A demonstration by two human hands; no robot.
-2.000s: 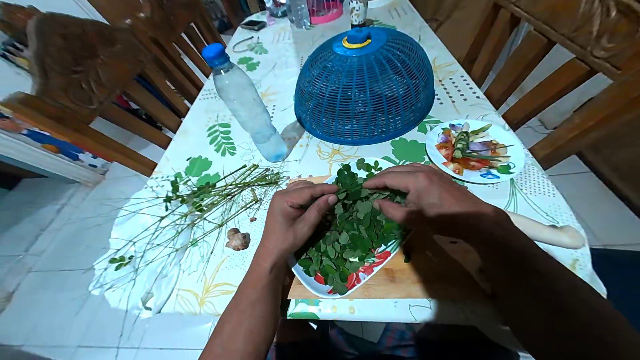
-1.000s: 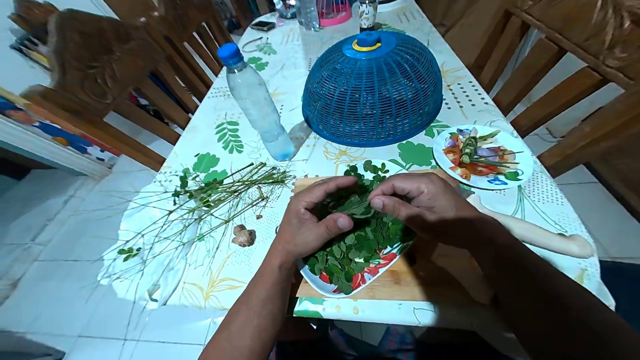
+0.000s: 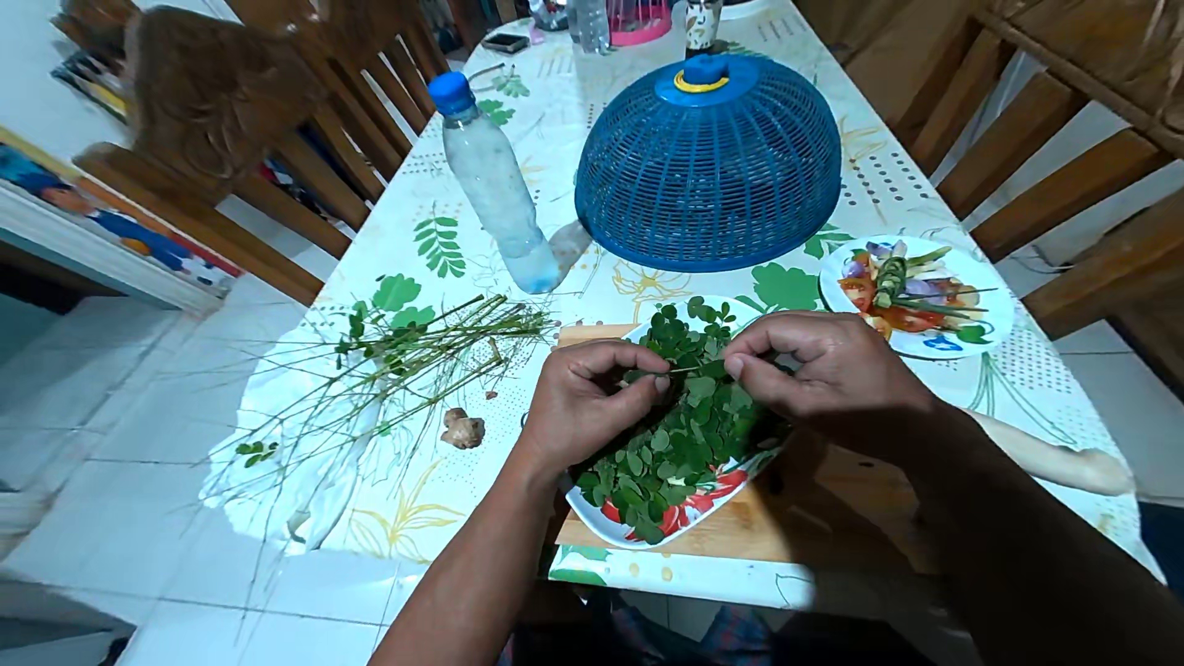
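Note:
Over a heap of small green leaves [image 3: 671, 453], my left hand [image 3: 597, 393] pinches one end of a thin green stem [image 3: 684, 370] between thumb and forefinger. My right hand [image 3: 814, 365] pinches the stem's other end, a short gap away. The leaves fill a white dish with a red floral pattern [image 3: 601, 529], which rests on a wooden cutting board [image 3: 740, 532]. Left of the dish lie stripped green stems [image 3: 444, 347] and a piece of ginger root [image 3: 462, 429]. A plate of cut vegetables [image 3: 994, 319] sits beyond my right hand.
A blue mesh food cover [image 3: 708, 176] stands behind the dish, with a plastic bottle with a blue cap [image 3: 499, 190] to its left. A pale, long object [image 3: 1054, 453] lies beneath my right forearm. Wooden chairs [image 3: 1064, 139] flank the table. A phone [image 3: 505, 43] lies at the far left.
My hands were close together over the leaves a second ago; they are now slightly apart with a thin stem stretched between them.

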